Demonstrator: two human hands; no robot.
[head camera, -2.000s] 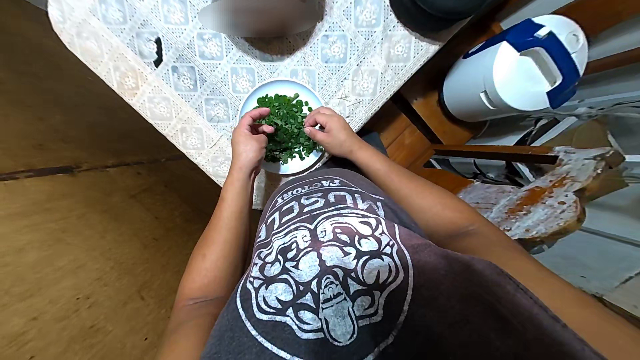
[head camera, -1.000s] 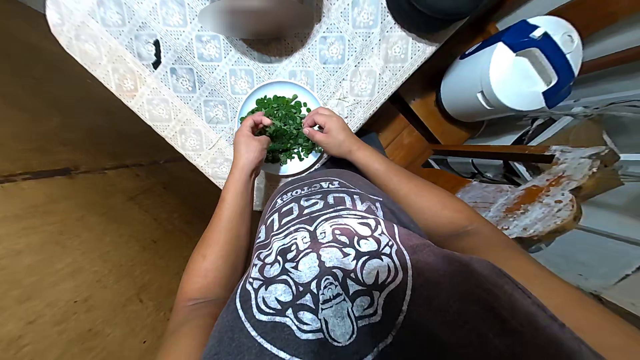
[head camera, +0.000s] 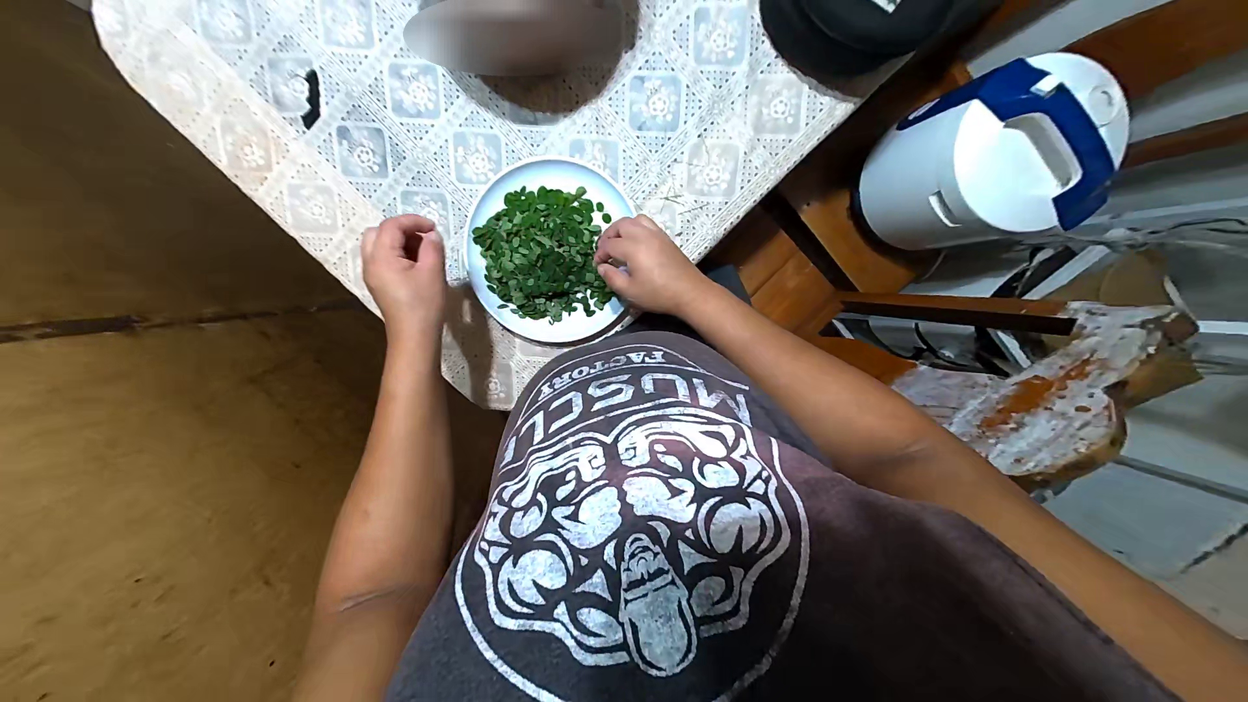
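A round white plate (head camera: 554, 331) lies near the corner of the table, heaped with small green leaves (head camera: 542, 252). My left hand (head camera: 404, 255) is off the plate's left side, over the tablecloth, its fingers curled with thumb and forefinger close together; whether something small is between them I cannot tell. At the plate's right rim is my right hand (head camera: 636, 255), fingers bent at the edge of the leaves. Its fingertips are partly hidden, so a leaf or stem held there cannot be made out.
A patterned lace-like tablecloth (head camera: 361, 151) covers the table. On it are a blurred rounded object (head camera: 512, 34), a black pot-like object (head camera: 853, 29), a small black item (head camera: 311, 98) and thin stems (head camera: 682, 203). Right of the table stands a white and blue jug (head camera: 985, 156), near a worn wooden chair (head camera: 1043, 390).
My left hand has moved left, from over the leaves to beside the plate. My right hand has stayed by the plate's right rim.
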